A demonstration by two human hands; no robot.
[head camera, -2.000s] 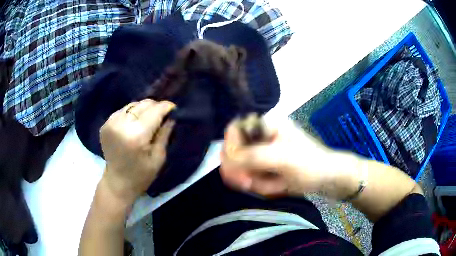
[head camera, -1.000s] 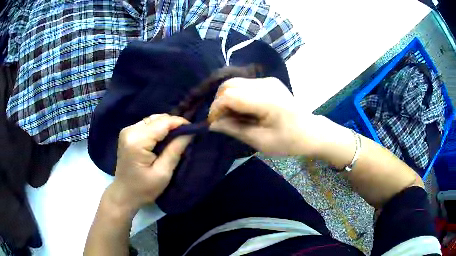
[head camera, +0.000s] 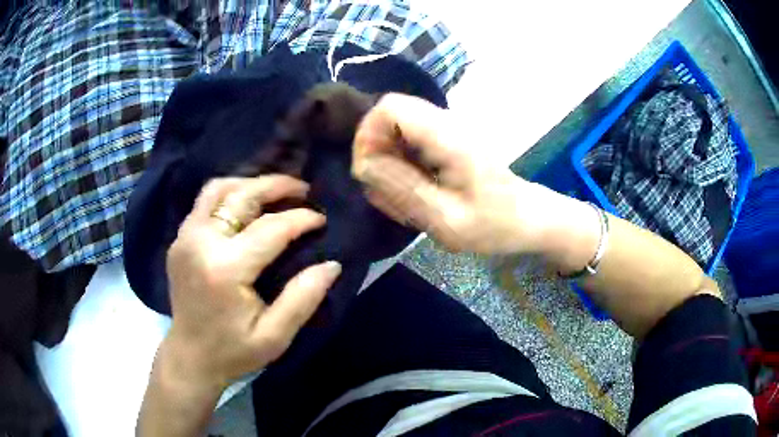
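The navy part [head camera: 213, 119] of the plaid garment lies bunched in front of me, with brown lining [head camera: 329, 115] showing at its middle. The plaid cloth [head camera: 94, 119] spreads behind it to the upper left. A white drawcord [head camera: 359, 61] lies on the navy part's far side. My left hand [head camera: 243, 273] rests on the navy part, thumb and fingers apart, gripping no fold. My right hand [head camera: 418, 171] is curled just above the brown lining, slightly blurred; its fingers hide what is in it.
A blue crate [head camera: 589, 141] on the speckled floor at the right holds plaid garments [head camera: 675, 162]. The white table [head camera: 504, 51] runs behind and right. Dark brown cloth [head camera: 34, 367] hangs at the left edge. My lap is below.
My left fingers have opened from the navy fold they pinched. My right hand has come off the fold and moved slightly up. The view has shifted, and the navy part sits further left.
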